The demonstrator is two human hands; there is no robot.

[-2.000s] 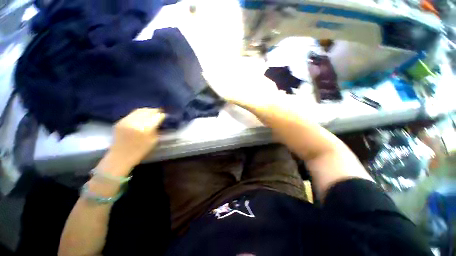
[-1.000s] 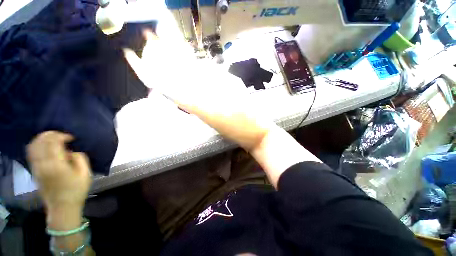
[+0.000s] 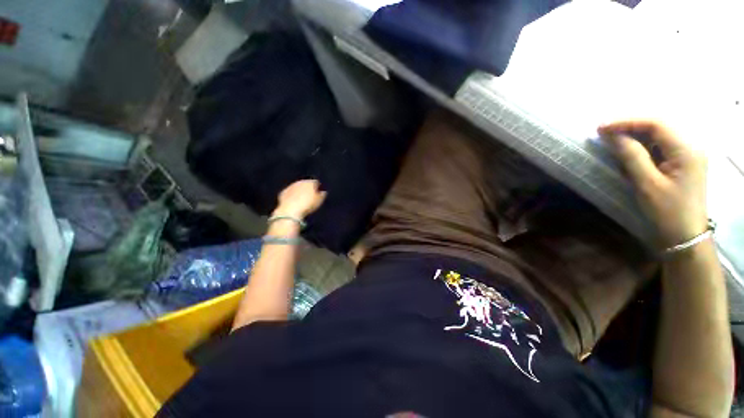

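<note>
A large heap of black or very dark cloth [image 3: 253, 122] lies low at my left side, beside my lap. My left hand [image 3: 300, 200] is at its near edge, fingers curled against the cloth; the fingertips are hidden and it appears to grip the cloth. My right hand [image 3: 665, 175] is at the front edge of the white table [image 3: 555, 147], fingers bent and apart, with nothing visible in it. Dark navy garment cloth [image 3: 449, 37] lies on the table at the top, reaching the front edge and partly cut off by the picture's rim.
A yellow-orange crate [image 3: 155, 351] stands low at the left, with a shiny blue plastic bag [image 3: 216, 273] behind it. A green bag [image 3: 143, 241] and a pale upright board [image 3: 41, 212] are further left. My brown-trousered lap is under the table edge.
The view has swung down to the left, and the sewing machine and phone are out of view. My left hand has left the navy garment for the dark heap. My right hand has drawn back to the table edge.
</note>
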